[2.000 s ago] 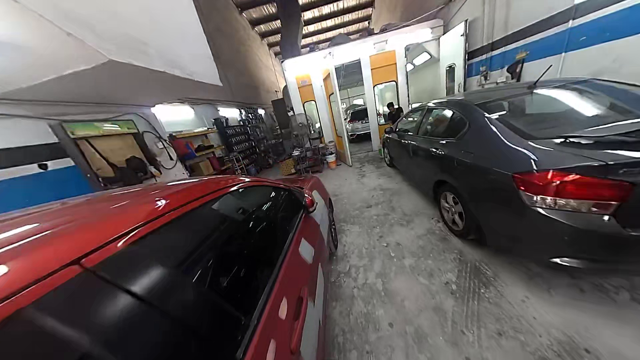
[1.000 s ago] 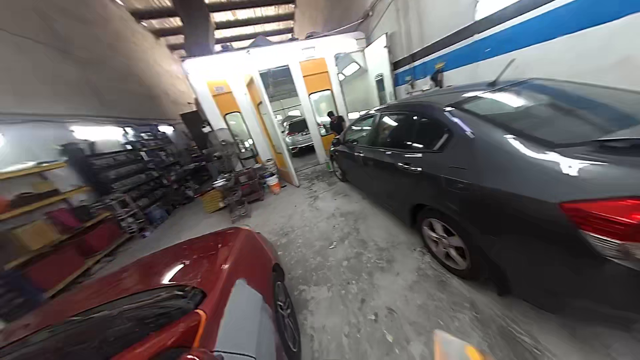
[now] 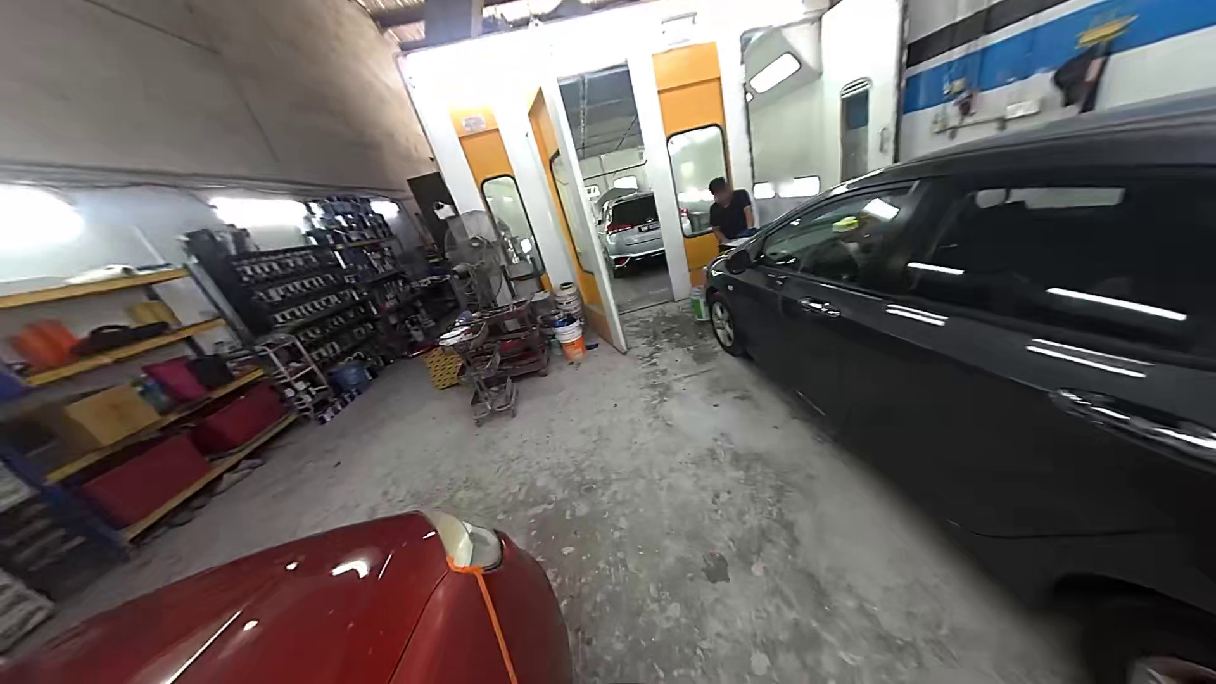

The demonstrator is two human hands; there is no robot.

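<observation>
Neither my left hand nor my right hand shows in the head view. Nearest to me at the lower left is the front of a red car [image 3: 313,608], with orange tape or cord by its headlight [image 3: 480,546]. A dark grey car [image 3: 893,361] fills the right side. Ahead stand a spray booth's white and orange panels [image 3: 689,95], its door [image 3: 579,218] standing ajar, with a silver car [image 3: 635,228] inside.
A person [image 3: 731,211] bends at the dark car's front. Left of the booth are a wheeled metal cart [image 3: 489,366], a pedestal fan [image 3: 475,252] and a white-and-orange bucket [image 3: 570,340]. Shelving [image 3: 157,418] with boxes lines the left wall. Concrete floor [image 3: 627,475] runs between the cars.
The view has moved forward along the red car, from its side windows to its front end. The booth and cart look nearer. Something orange and white at the bottom edge one second ago is out of view.
</observation>
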